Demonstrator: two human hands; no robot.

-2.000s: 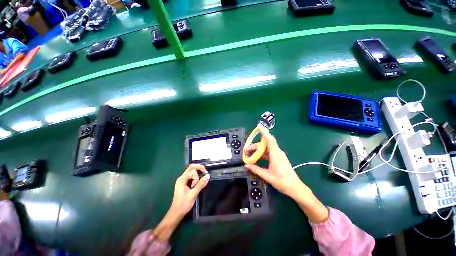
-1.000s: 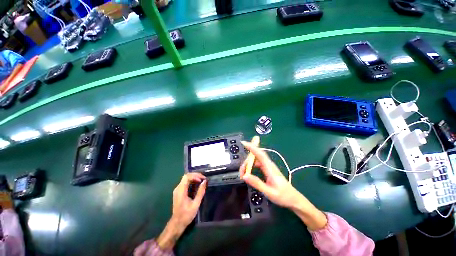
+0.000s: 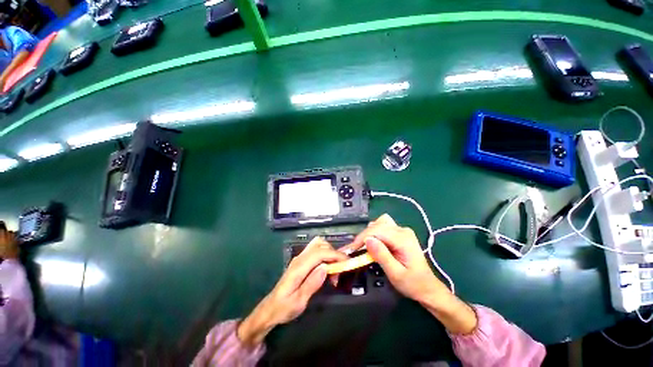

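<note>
Both my hands hold a yellow tape roll (image 3: pixel 351 264), seen nearly edge-on, above the nearer unit. My left hand (image 3: pixel 295 281) grips its left end; my right hand (image 3: pixel 401 259) grips its right end. The nearer black handheld unit (image 3: pixel 345 288) lies flat with a dark screen, largely hidden under my hands. Just beyond it lies another handheld unit (image 3: pixel 317 198) with a white-lit screen and round keypad. A white cable (image 3: pixel 412 203) runs from its right side. Whether a tape piece is between my fingers cannot be told.
A small silver item (image 3: pixel 397 155) lies beyond my right hand. A blue unit (image 3: pixel 523 147), a pale ring-shaped roll (image 3: pixel 517 222) and a white power strip (image 3: pixel 608 215) lie right. Black units (image 3: pixel 147 175) stand left. Another person's hand (image 3: pixel 8 244) is at the left edge.
My right hand has moved toward my left, bringing the tape roll over the nearer unit. My left hand now also grips the roll. The camera view has shifted slightly.
</note>
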